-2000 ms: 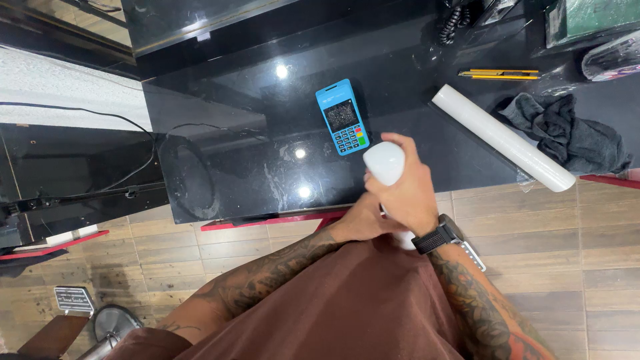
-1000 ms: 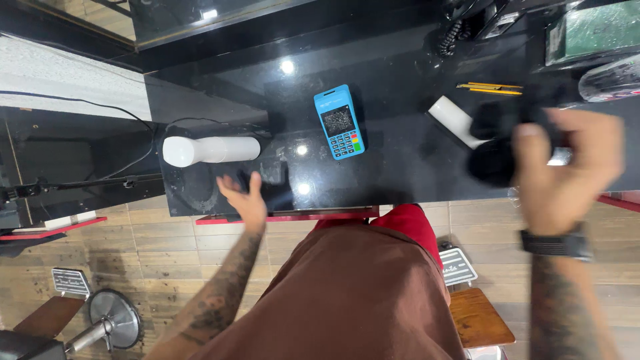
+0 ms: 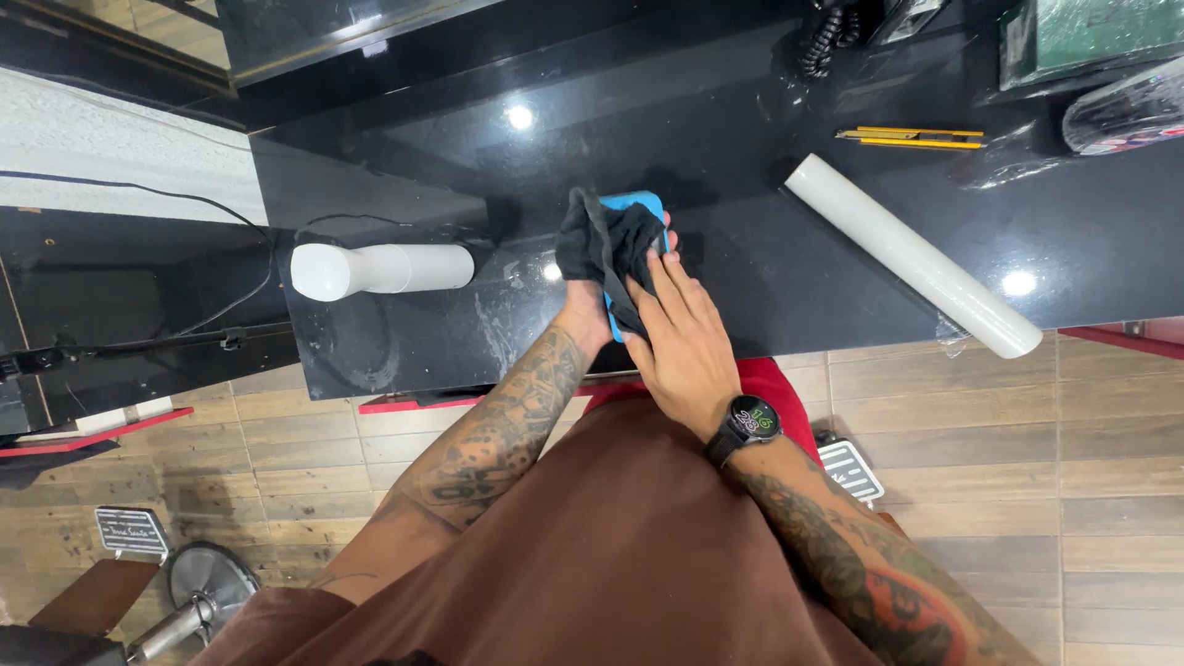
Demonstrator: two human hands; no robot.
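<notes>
A blue card payment terminal rests in my left hand, which is mostly hidden beneath it, with fingertips showing at its far right edge. Over the terminal lies a crumpled black cloth, covering its screen and keys. My right hand presses flat on the cloth with its fingers stretched out. To the left, a white spray bottle lies on its side on the glossy black counter. A roll of clear plastic film lies at an angle to the right.
Beyond the roll is a yellow utility knife. A green box in plastic wrap, a plastic-wrapped item and a coiled black cord are at the back right. The counter's near edge runs just in front of my body.
The terminal, which lay on the counter, is now in my left hand. My right hand has brought the black cloth from the right onto it. The bottle, earlier in my hands, lies at the left.
</notes>
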